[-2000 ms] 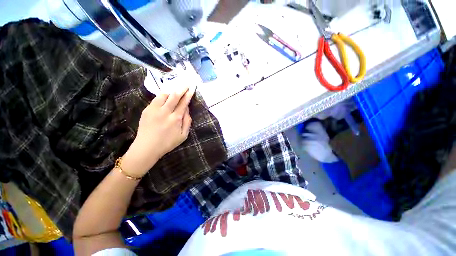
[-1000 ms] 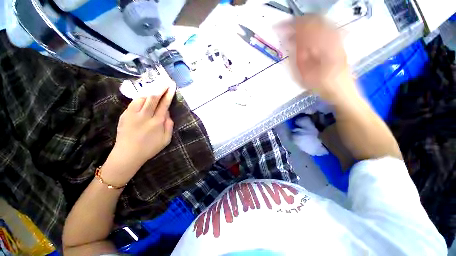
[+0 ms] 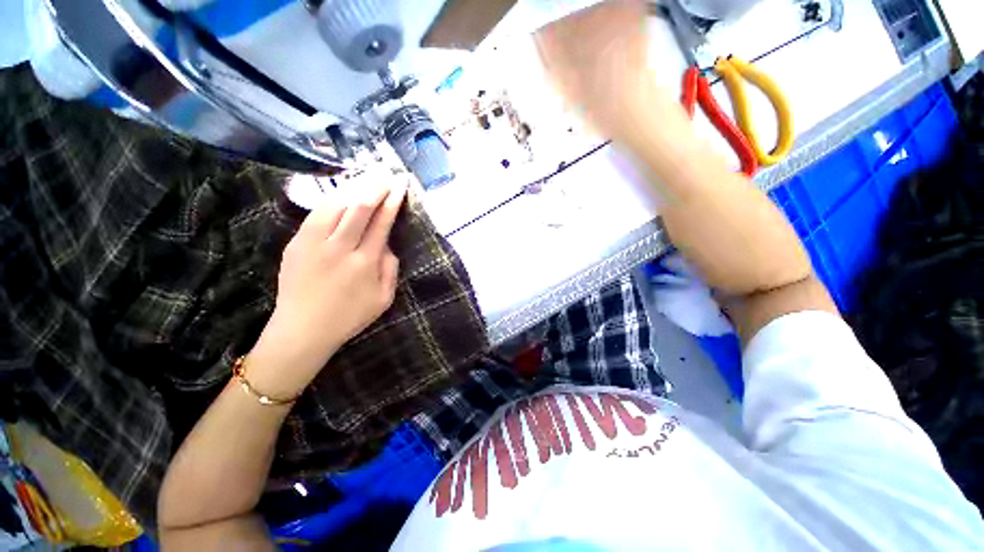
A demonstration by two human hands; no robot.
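The dark plaid garment (image 3: 432, 313) lies heaped at the left and runs under the sewing machine head (image 3: 216, 65). My left hand (image 3: 340, 259) lies on the garment, its fingers together and fingertips at its edge close by the needle area; glare hides the exact grip. A blue-grey cylindrical attachment (image 3: 423, 149) stands just right of those fingertips. My right hand (image 3: 593, 65) is blurred over the table, right of the machine head and left of the scissors. Its fingers and anything in them cannot be made out. The slim snips seen before are hidden.
Scissors with red and yellow handles (image 3: 761, 113) lie right of my right forearm. Small dark bits (image 3: 502, 116) and a small blue piece (image 3: 451, 78) lie behind the attachment. A blue crate (image 3: 852, 205) is below the table's edge strip (image 3: 583, 275).
My right hand came into view over the scissors, then moved left to where the snips lay. The scissors' handles show again. My left hand stays on the garment at the needle area.
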